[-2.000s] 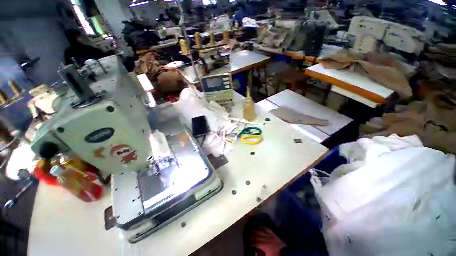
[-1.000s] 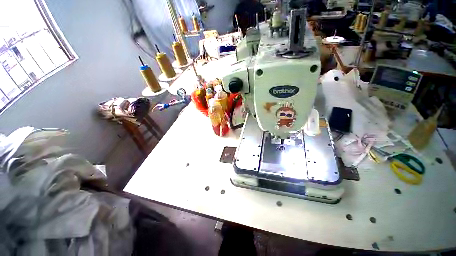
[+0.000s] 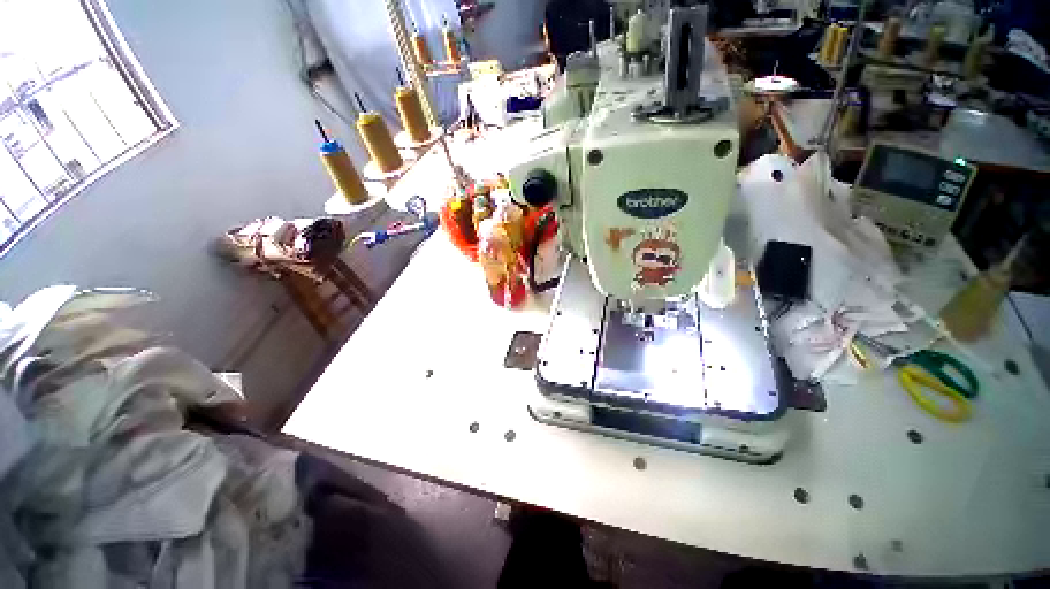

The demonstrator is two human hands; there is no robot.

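Note:
The pale green-white sewing machine head [image 3: 659,184] with a "brother" badge and a cartoon sticker stands in the middle of the view. Below it is the shiny work bed [image 3: 662,362], brightly lit, with no cloth seen on it. A loose heap of pale grey-beige garments [image 3: 127,449] lies at the lower left. Neither my left hand nor my right hand is in view.
On the white table [image 3: 691,495] are green and yellow scissors [image 3: 935,385], a black phone [image 3: 785,270], white scraps [image 3: 841,316], a yellowish bottle [image 3: 979,301], a control panel [image 3: 913,190] and a red-orange holder with bottles [image 3: 501,247]. Thread cones [image 3: 378,140] stand left.
The view has swung left from the white pile on the right to the machine and the grey-beige heap. A hand seen low in the oldest frame is no longer in view.

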